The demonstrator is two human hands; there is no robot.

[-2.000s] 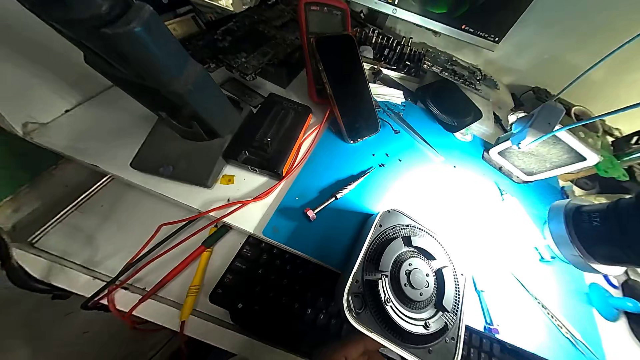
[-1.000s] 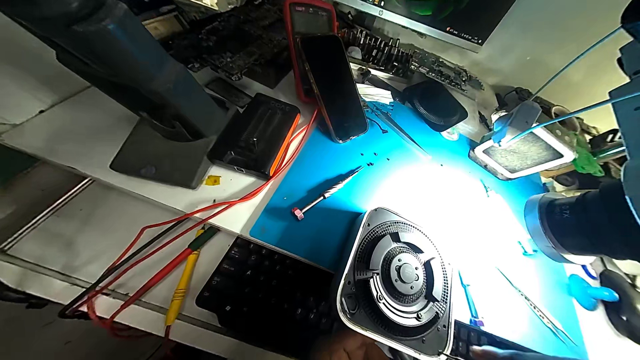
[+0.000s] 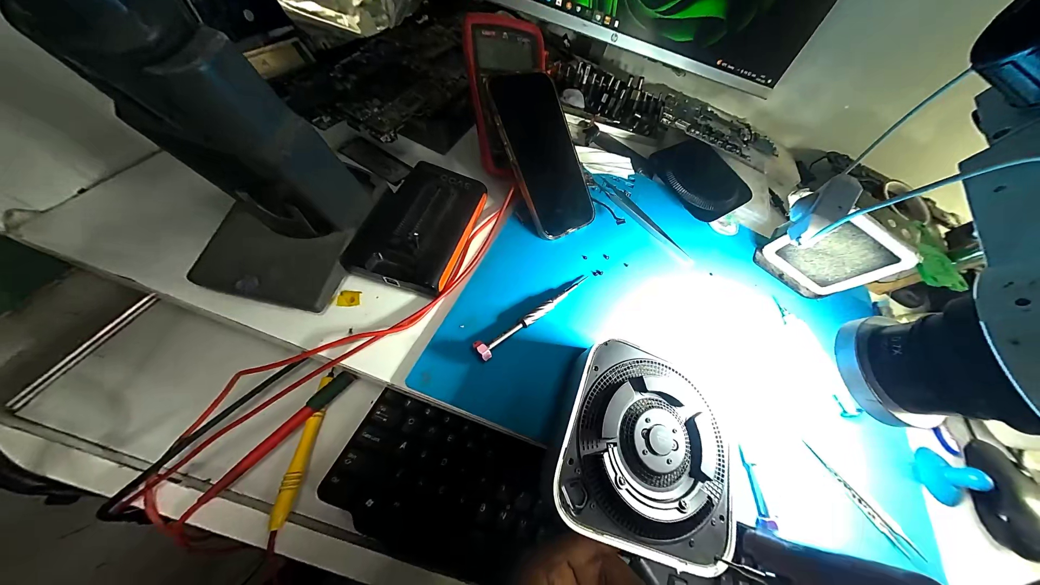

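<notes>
A square electronic device with rounded corners (image 3: 601,382), with a round fan-like part (image 3: 660,440) in its face, is over the lower edge of the blue mat (image 3: 487,390). My left hand (image 3: 581,561) grips its lower edge, its fingers mostly hidden. My right hand is not in view. By the device's lower right corner is a thin metal tip (image 3: 743,569), whose holder cannot be told. A precision screwdriver (image 3: 532,317) lies up and left of the device, near tiny dark screws (image 3: 599,272).
A black keyboard (image 3: 431,479) sits to the left. Red and black leads (image 3: 357,341) cross the bench. A phone (image 3: 543,154) leans on a red multimeter (image 3: 505,49). A microscope lens (image 3: 910,370) overhangs the right. Tweezers (image 3: 865,504) and a blue-handled tool (image 3: 756,491) lie below it.
Slightly more of my left hand shows at the device's lower edge than two seconds ago. The screwdriver and the phone have stayed in place.
</notes>
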